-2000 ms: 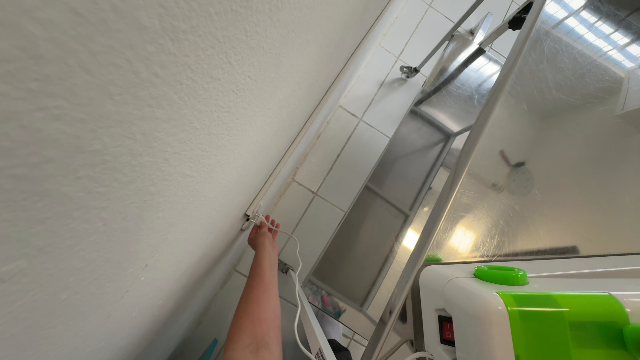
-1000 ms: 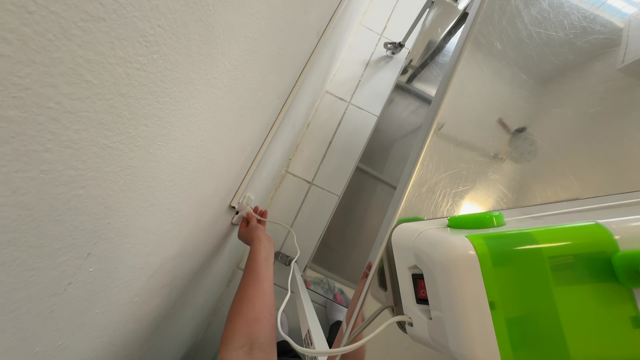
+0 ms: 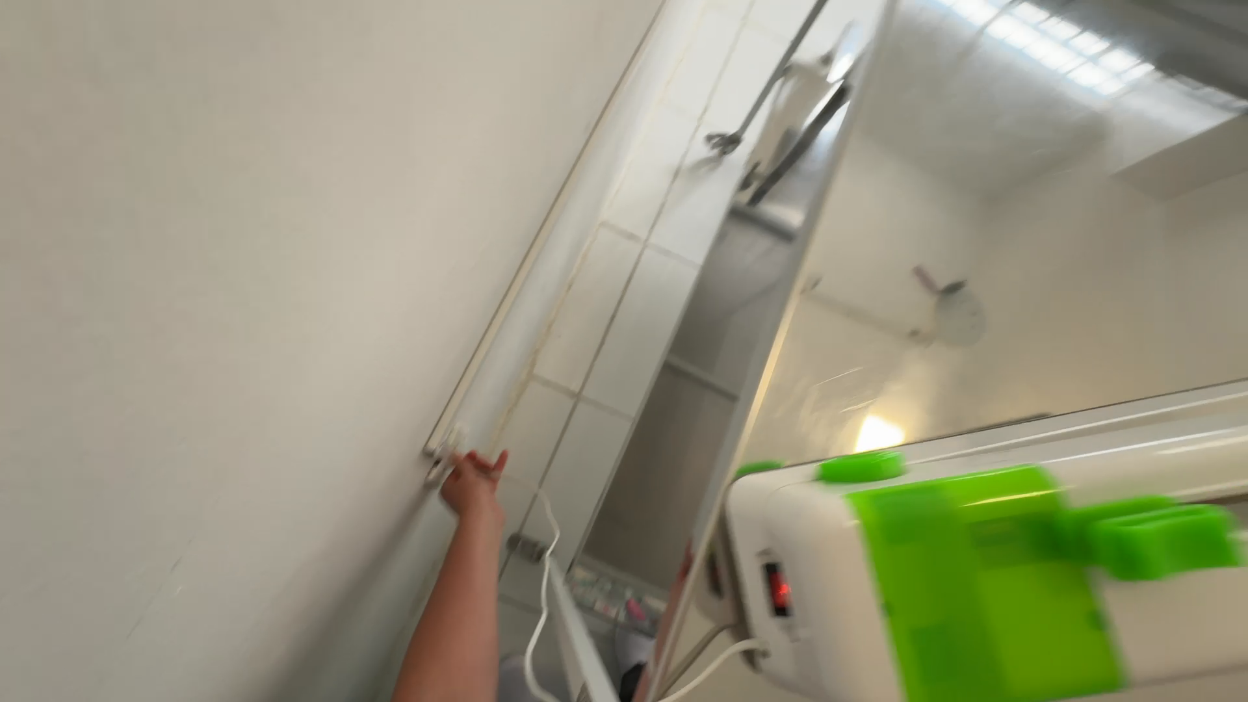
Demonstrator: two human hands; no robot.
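Observation:
My left hand [image 3: 474,480] reaches out to the wall corner, its fingers at a white plug [image 3: 447,458] by the lower end of a thin trim strip; blur hides whether they grip it. A white power cord [image 3: 548,575] hangs from there and loops down past my forearm. At the lower right stands a white appliance [image 3: 809,575] with a translucent green cover [image 3: 985,585] and green knobs. Its red rocker switch [image 3: 778,589] glows, and a white cord enters its side below the switch. My right hand is not in view.
A scratched, reflective metal panel [image 3: 936,234] rises behind the appliance. White wall tiles [image 3: 614,322] run beside the plain wall [image 3: 224,292]. A metal rod [image 3: 780,73] and a dark-handled item [image 3: 804,141] are at the top. Small items [image 3: 614,597] lie low in the middle.
The red switch, dark red before, now shows a bright glow. My left hand stays at the plug, with its fingers more spread than before. The view has shifted.

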